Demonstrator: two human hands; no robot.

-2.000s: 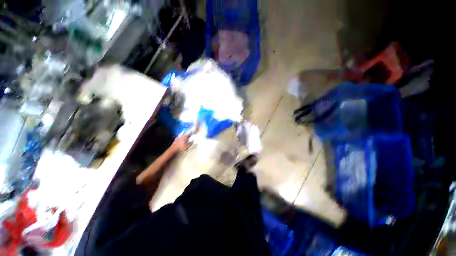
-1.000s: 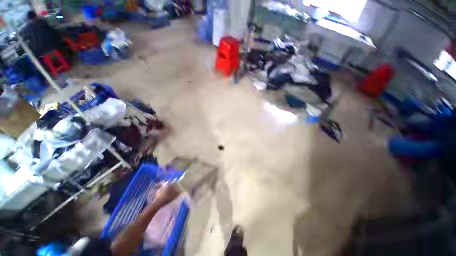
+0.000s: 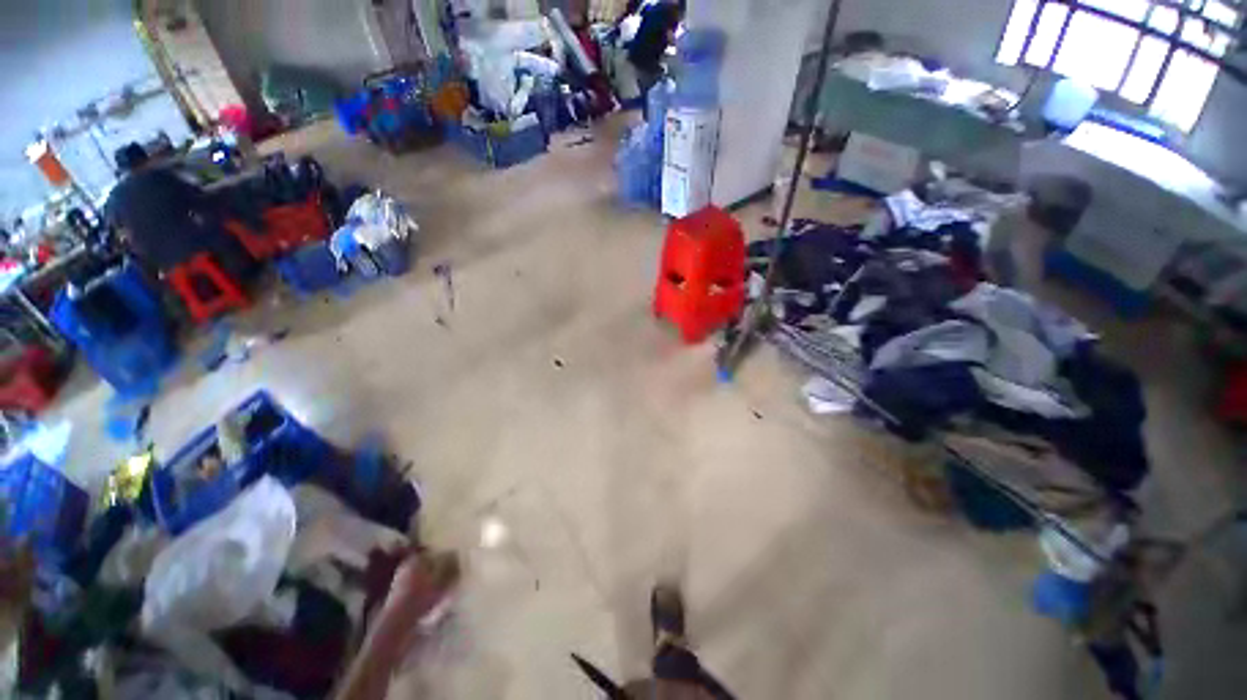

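My left hand [image 3: 413,588] is low at the left, blurred, with the forearm running to the bottom edge. It is in front of a heap of mixed cloth with a whitish piece [image 3: 226,554] on top. I cannot tell whether its fingers hold anything. A dark shoe [image 3: 666,611] shows at the bottom centre. Beside it, a dark pointed thing [image 3: 598,673] and a brownish shape are cut off by the bottom edge. I cannot tell whether that shape is my right hand.
A red stool [image 3: 702,274] stands on the pale floor beside a thin pole. A large heap of dark and white garments [image 3: 971,342] lies at the right. A blue basket [image 3: 226,458] is at the left. A person in dark clothes [image 3: 157,205] is at the far left; another stands at the back.
The view has turned from blue baskets across the workshop floor. The red stool and garment heap appear larger. The blue basket beside my left hand a second ago no longer shows there.
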